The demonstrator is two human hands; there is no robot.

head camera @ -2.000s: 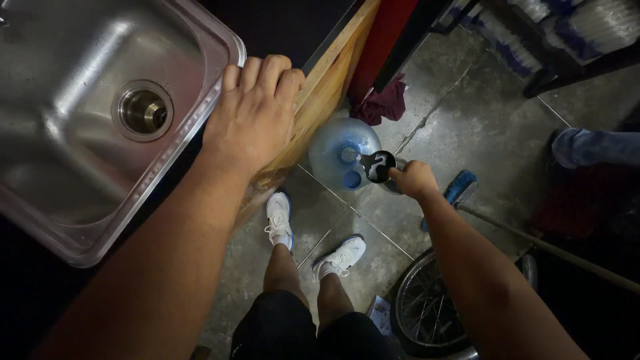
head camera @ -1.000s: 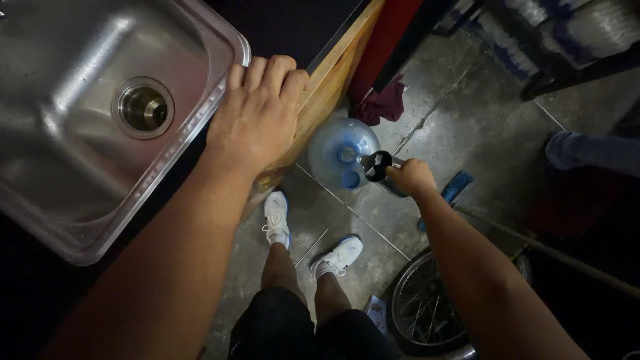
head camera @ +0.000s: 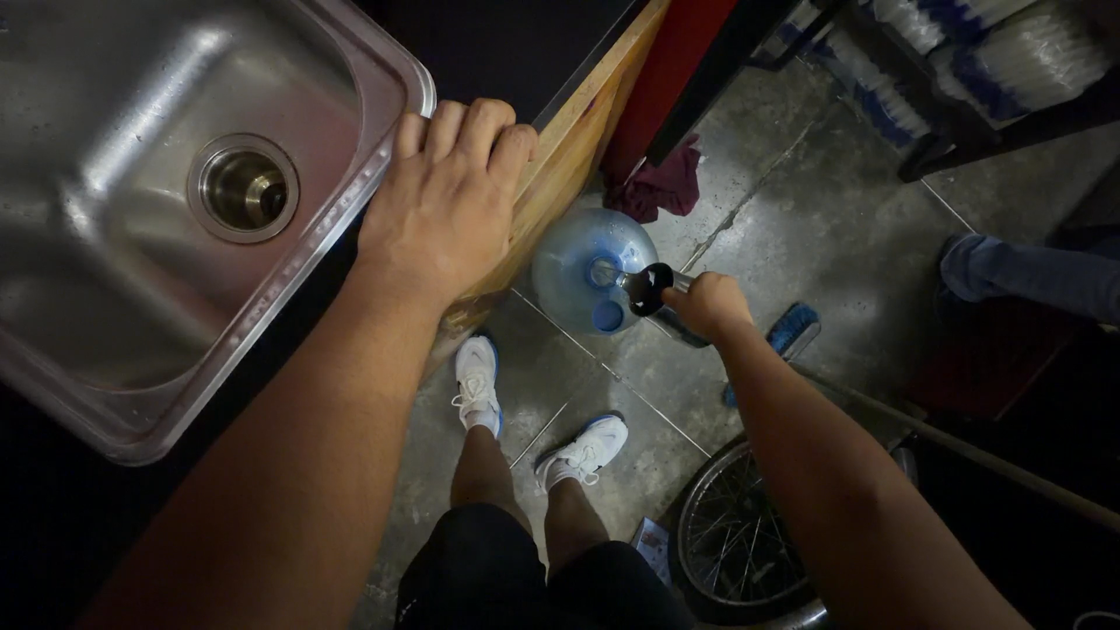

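My left hand (head camera: 446, 192) rests on the rim of the stainless steel sink (head camera: 297, 289) and the edge of the wooden counter side (head camera: 560, 166), fingers bent over it. My right hand (head camera: 713, 306) grips a dark-rimmed metal vessel (head camera: 649, 289), tilted over the mouth of a large blue plastic water jug (head camera: 573, 258) on the floor. A thin clear stream seems to run from the vessel into the jug's mouth. A round blue cap (head camera: 607, 316) lies by the jug's neck. The vessel's full shape is partly hidden by my hand.
A maroon cloth (head camera: 665, 185) lies beyond the jug. Right of my right hand are a blue-bristled broom (head camera: 794, 329) and a spoked wheel (head camera: 739, 534). A black rack (head camera: 971, 149) holds plastic-wrapped packs. Another person's jeans leg (head camera: 1032, 273) shows at the right.
The vessel in my right hand has tipped further toward the jug's mouth, with a stream now visible. My left hand has stayed at the sink's rim.
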